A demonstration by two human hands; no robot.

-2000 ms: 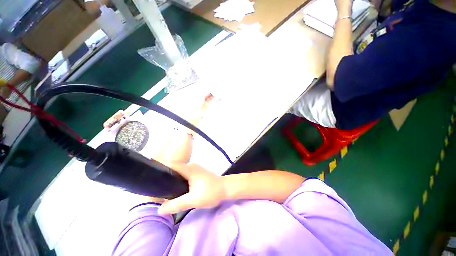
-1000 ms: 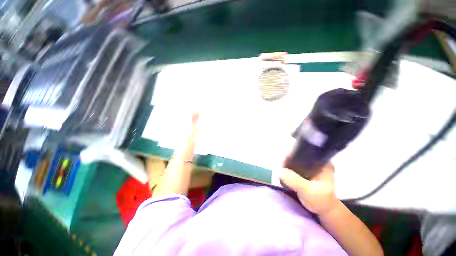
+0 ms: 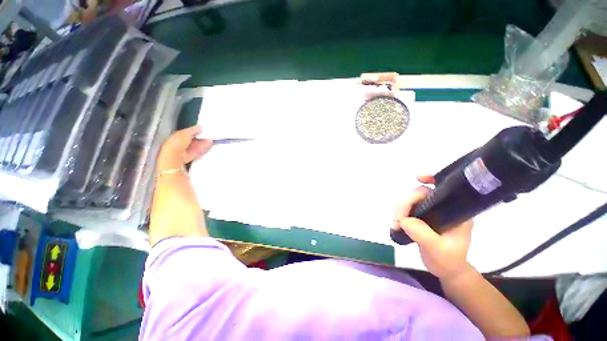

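Note:
My right hand (image 3: 436, 233) grips the lower part of a thick black electric screwdriver (image 3: 489, 176) with a pale label, tilted with its cord end up and to the right. My left hand (image 3: 183, 148) is at the left of the white work surface, fingers at the edge of a white panel (image 3: 246, 110); a thin dark line runs right from the fingertips. Glare hides whether the fingers grip the panel. The round screw dish (image 3: 382, 119), full of glittering screws, stands between the hands, farther back.
Stacked clear plastic trays (image 3: 100, 126) stand at the left end. A small pinkish-copper block (image 3: 379, 81) is behind the dish. A clear plastic bag (image 3: 522, 83) lies at the back right. The black cable (image 3: 556, 240) curves at the right. The green bench edge (image 3: 299, 238) runs before me.
The view has swung left from the seated person to the trays. My right hand still holds the screwdriver, now tilted more to the right. My left hand has moved out to the panel's left edge.

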